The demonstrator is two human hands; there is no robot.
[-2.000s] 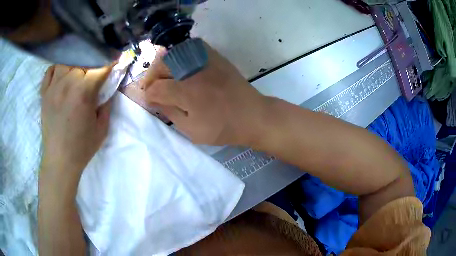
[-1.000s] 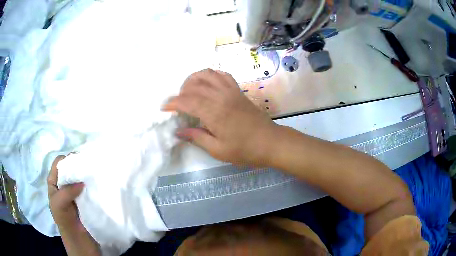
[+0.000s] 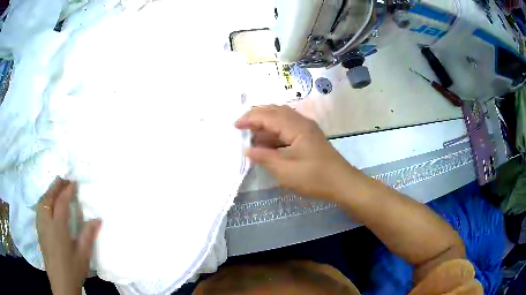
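Observation:
A white garment (image 3: 156, 150) lies spread over the left half of the table, overexposed, with a narrow raised seam edge (image 3: 222, 216) curving down its right side. My right hand (image 3: 288, 144) is at this edge, thumb and fingers pinching the cloth. My left hand (image 3: 66, 227) is at the garment's lower left, blurred, with thumb and fingers apart; whether it touches the cloth is unclear. The white sewing machine head (image 3: 323, 29) stands above and right of my right hand, with its ridged grey knob (image 3: 359, 76). No cloth shows at the needle plate (image 3: 301, 80).
A grey ruler strip (image 3: 277, 210) runs along the table's front edge. A dark red screwdriver (image 3: 447, 93) lies beside a black tool (image 3: 436, 66) at the right. A pinkish-purple plate (image 3: 480, 144) is at the right table edge. Bright blue cloth (image 3: 473, 236) is below it.
The garment came away from the needle area and is now spread out flatter at the left. My right hand moved from the machine to the garment's right edge. My left hand's fingers have opened.

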